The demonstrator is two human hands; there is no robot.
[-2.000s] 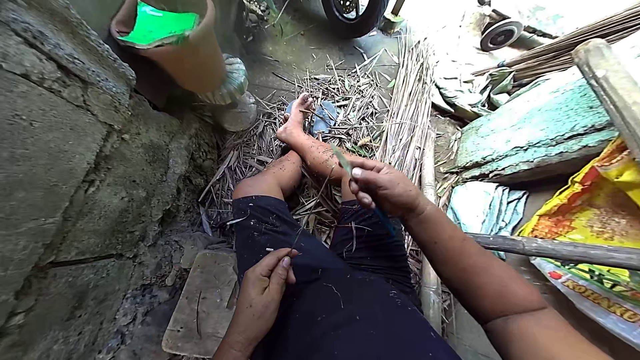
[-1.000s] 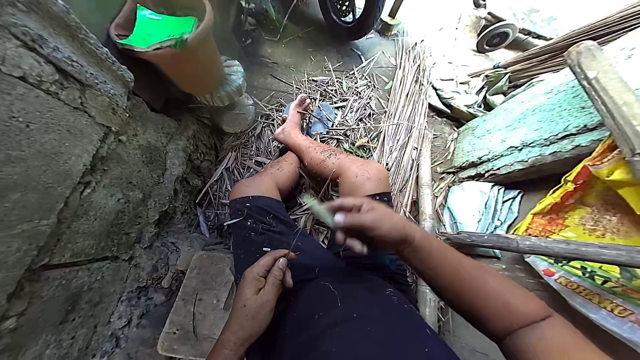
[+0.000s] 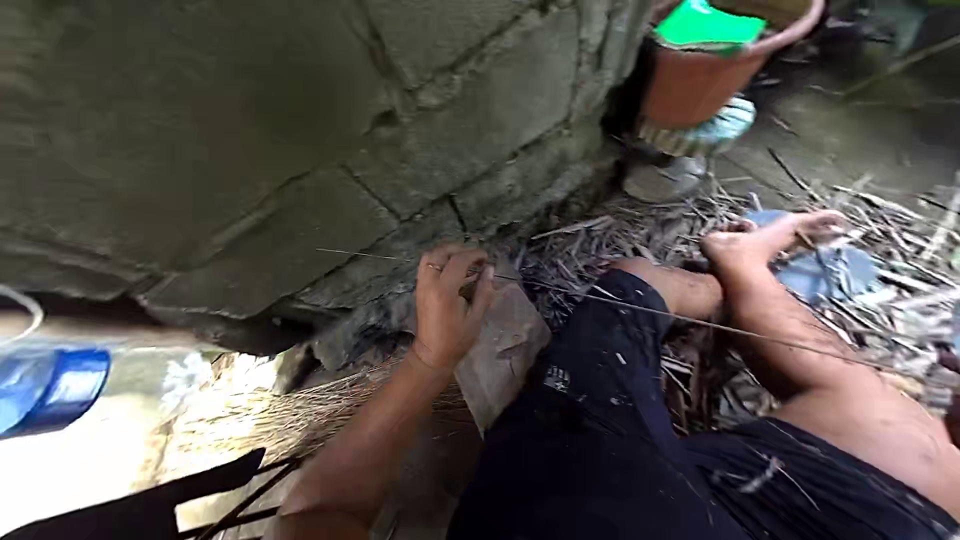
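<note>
My left hand (image 3: 452, 304) is raised beside the block wall, left of my knees, with its fingers closed round a thin, long plant strand (image 3: 697, 321). One end of the strand sticks out left past the fingers. The rest runs right across my dark shorts and bare leg towards the right edge. There, a blurred sliver of what may be my right hand (image 3: 951, 382) shows; its hold cannot be made out. A flat worn slab (image 3: 499, 356) lies just below and right of my left hand.
A cracked concrete block wall (image 3: 300, 150) fills the upper left. An orange-brown bucket (image 3: 694, 86) with a bright green thing inside stands at the upper right. Dry stalk litter (image 3: 585, 251) surrounds my feet. A bundle of thin sticks (image 3: 300, 416) and a blue container (image 3: 56, 386) are at lower left.
The view has swung strongly left. My left hand has moved from over my lap to beside the wall, with a long strand now showing. My right hand has left the middle of the view.
</note>
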